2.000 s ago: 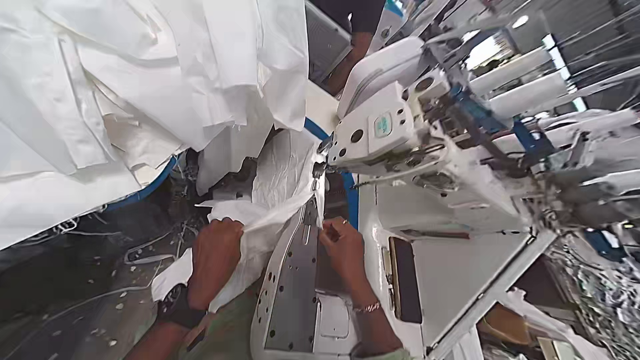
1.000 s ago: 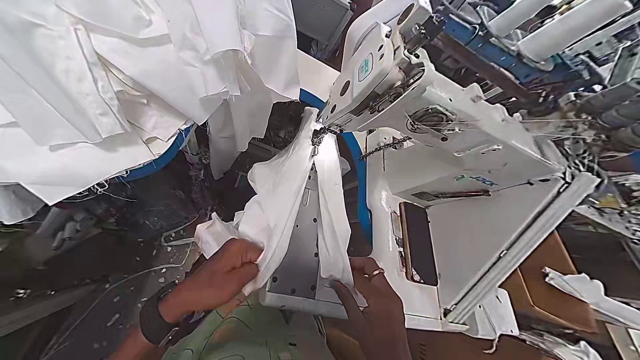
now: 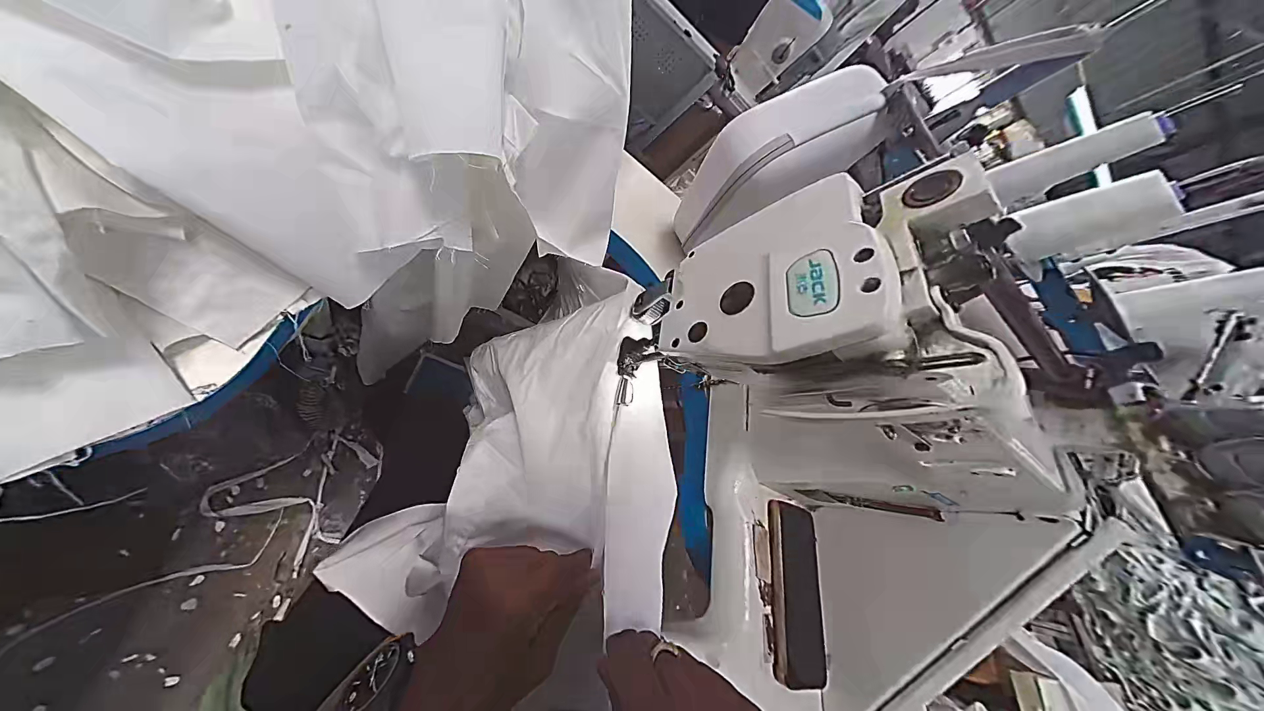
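Note:
A Jack industrial sewing machine stands at the centre right, its lamp-lit presser foot over white fabric. The fabric runs from the foot down over the machine's narrow arm, which it mostly hides. My left hand, a wristwatch on its wrist, grips the fabric left of the seam line. Close on its right, my right hand, wearing a ring, pinches the lower end of the flat fabric strip. The fingertips of both hands are partly hidden.
A large pile of white fabric pieces hangs over a blue-edged table at the upper left. Loose threads and scraps lie on the dark floor. Thread cones and other machine parts stand at the upper right.
One second ago the fabric lay in two spread lengths with the metal arm bare between them; now it lies together over the arm. My hands are closer to each other.

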